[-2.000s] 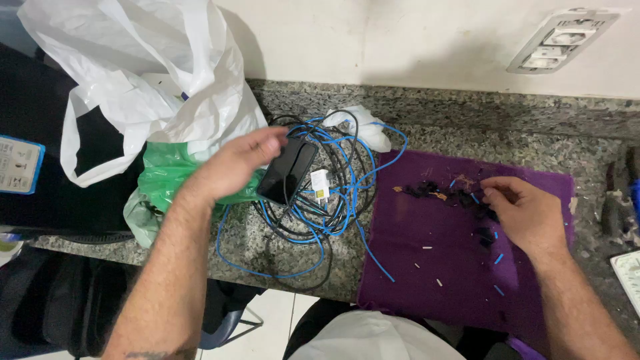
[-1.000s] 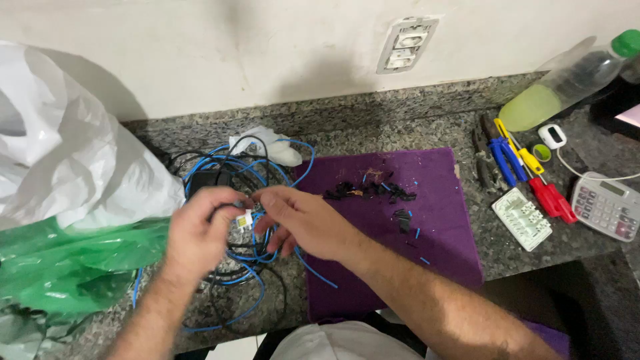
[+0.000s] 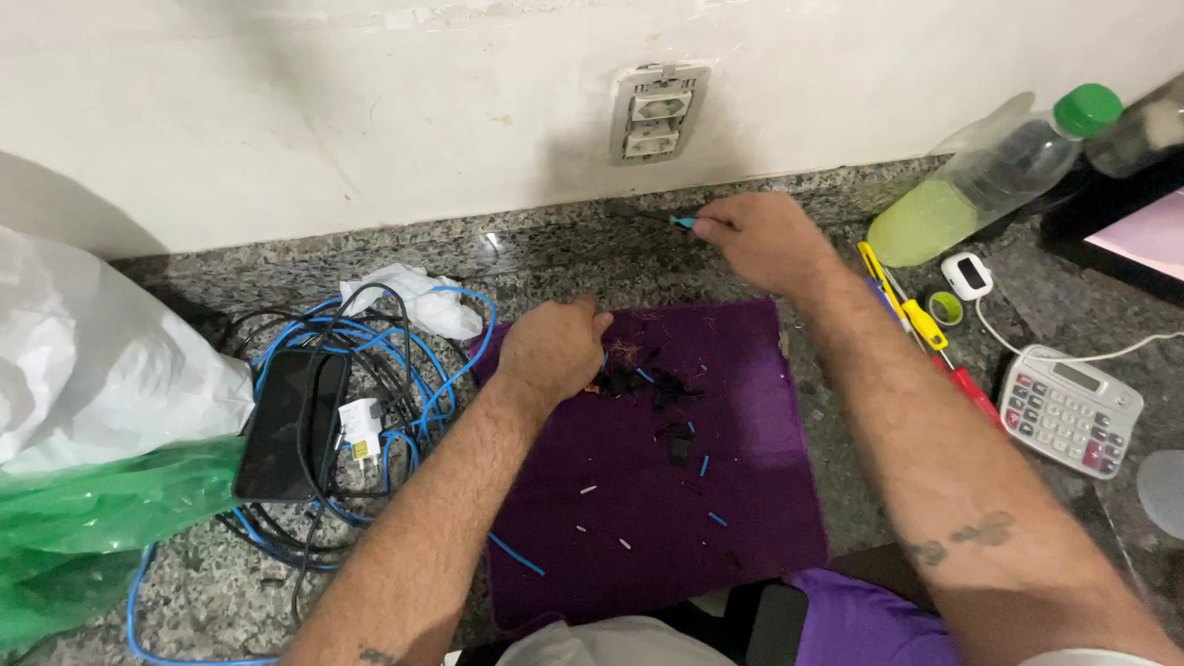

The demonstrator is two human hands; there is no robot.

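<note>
My right hand (image 3: 763,242) is raised near the granite backsplash and grips the light-blue end of a thin dark tool (image 3: 683,222), whose kind I cannot tell. My left hand (image 3: 557,353) rests at the upper left of a purple cloth (image 3: 638,518), fingers at the edge of a pile of black scraps (image 3: 661,387) and fine copper-coloured strands (image 3: 627,353); whether it pinches anything is hidden. Short blue pieces (image 3: 705,465) and small white pieces (image 3: 624,544) lie on the cloth. Left of it, a black smartphone (image 3: 289,425) and a white plug adapter (image 3: 361,427) lie on coiled blue and black cables (image 3: 435,370).
White (image 3: 120,361) and green plastic bags (image 3: 120,518) stand at the left. A wall socket (image 3: 659,116) is above. At right are a bottle of yellowish liquid (image 3: 999,180), yellow (image 3: 923,324) and red-handled tools (image 3: 971,393), green tape (image 3: 944,307) and a calculator (image 3: 1073,410).
My hands were together over the cables one second ago; now they are apart, the left at the scraps and the right by the backsplash with the thin tool. The view has shifted.
</note>
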